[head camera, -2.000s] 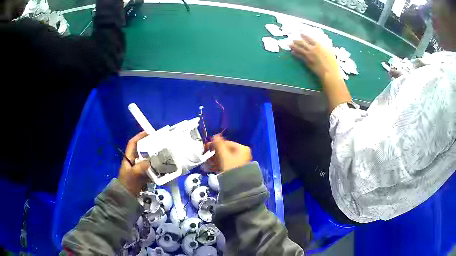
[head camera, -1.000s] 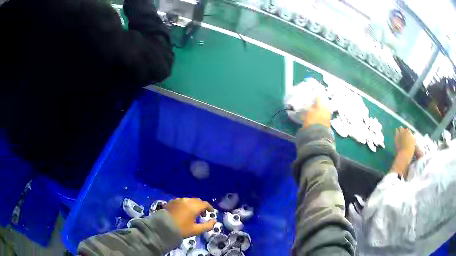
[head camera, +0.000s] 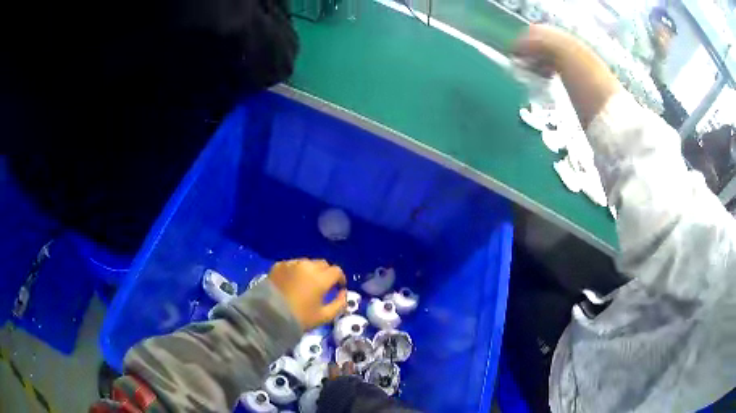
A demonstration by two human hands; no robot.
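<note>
White camera heads (head camera: pixel 351 327) lie in a loose pile in the blue bin (head camera: pixel 500 290). My left hand (head camera: pixel 308 292) is over the pile, palm down, with thumb and fingers curved beside a head; whether it grips that head is not clear. My right hand (head camera: pixel 343 369) is low among the heads at the bottom edge, mostly hidden behind its dark cuff, so its grip cannot be seen.
One head (head camera: pixel 334 224) lies apart near the bin's back wall. The green bench (head camera: pixel 403 97) runs behind, with white cover pieces (head camera: pixel 569 153). A person's arm (head camera: pixel 585 77) reaches across at right; a dark-clothed person (head camera: pixel 137 105) is at left.
My right hand has moved from the white unit on the bench down into the bin. My left hand stays over the heads. The neighbour's arm at right now reaches over the bench.
</note>
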